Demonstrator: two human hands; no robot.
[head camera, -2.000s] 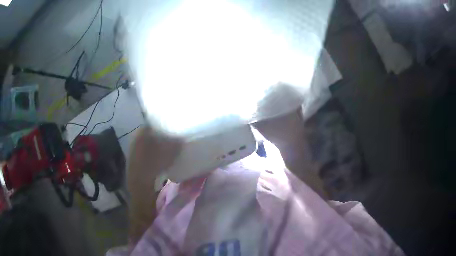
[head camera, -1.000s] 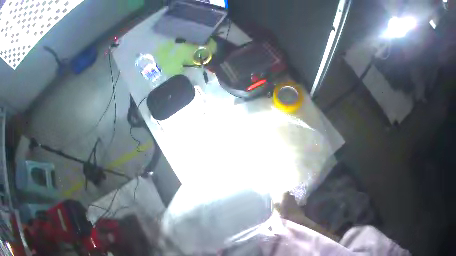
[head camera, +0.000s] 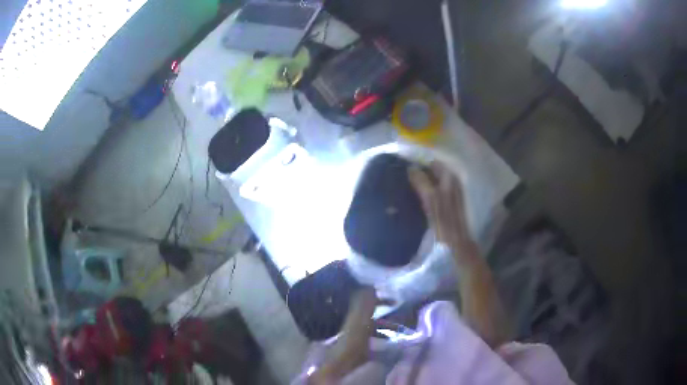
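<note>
A white unit with a black rounded top (head camera: 388, 214) lies on the white table (head camera: 486, 169), with milky plastic film (head camera: 444, 267) around it. My right hand (head camera: 446, 207) is at its upper right edge, fingertips on the rim or film; blur hides whether they grip. A second black-topped unit (head camera: 320, 301) is lower left, over the table's near edge. My left hand (head camera: 358, 323) holds it by its right side; the fingers are partly blurred. A third unit (head camera: 239, 141) lies on the table at the left. Strong glare covers the table's middle.
A laptop (head camera: 273, 26), yellow-green cloth (head camera: 252, 81), clear bottle (head camera: 211, 99), black-and-red pendant (head camera: 354, 79) and yellow tape roll (head camera: 418, 116) are on the table. A red robot arm (head camera: 120, 334), a pale stool (head camera: 98, 269) and a dark floor stand (head camera: 175, 252) are at the lower left.
The film-covered unit held low in front of me has given way to two black tops in view, one on the table and one at my left hand. My right hand has moved up over the table.
</note>
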